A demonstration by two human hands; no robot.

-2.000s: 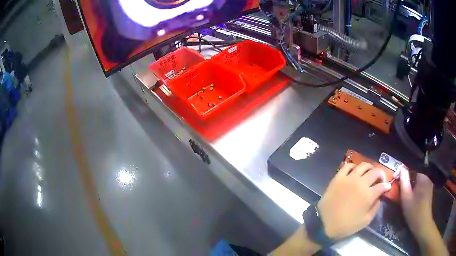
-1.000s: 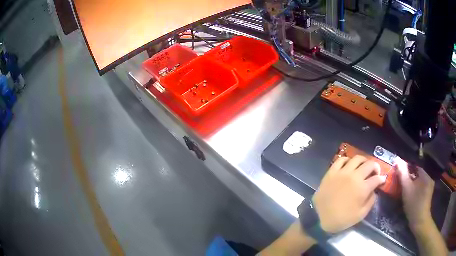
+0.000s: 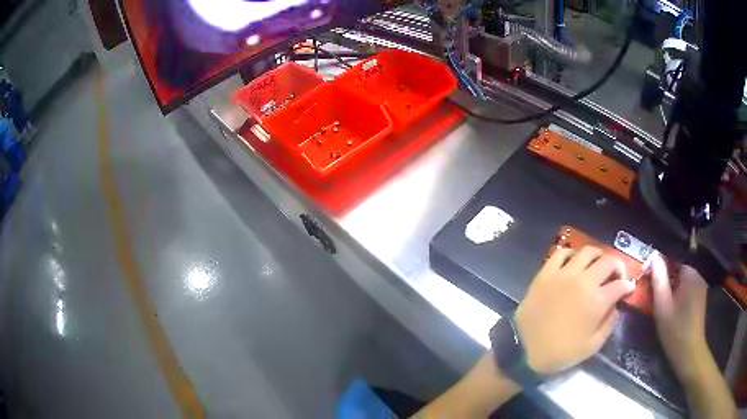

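Note:
An orange-brown carrier block (image 3: 573, 239) lies on the black microscope base plate (image 3: 504, 274) under the microscope (image 3: 696, 139). My left hand (image 3: 573, 307), with a dark watch on the wrist, holds the block from its left and near side, fingers curled over it. My right hand (image 3: 681, 307) is at the block's right part, its fingertips close to my left fingertips. The fingers hide much of the block; whether a small part is between the fingertips cannot be told. A silvery strip with round marks (image 3: 632, 245) lies just behind the block.
A second carrier block (image 3: 581, 164) lies at the back of the base. Red bins (image 3: 336, 131) with small parts stand on a red tray (image 3: 344, 196) at the left. A monitor (image 3: 172, 49) hangs upper left. A black cable (image 3: 565, 106) crosses behind the base. Metal rails run behind.
The monitor went from a magnified ring view to plain orange and back to a ring view. The camera view shifted slightly. Both hands stay on the block, with only small finger movements.

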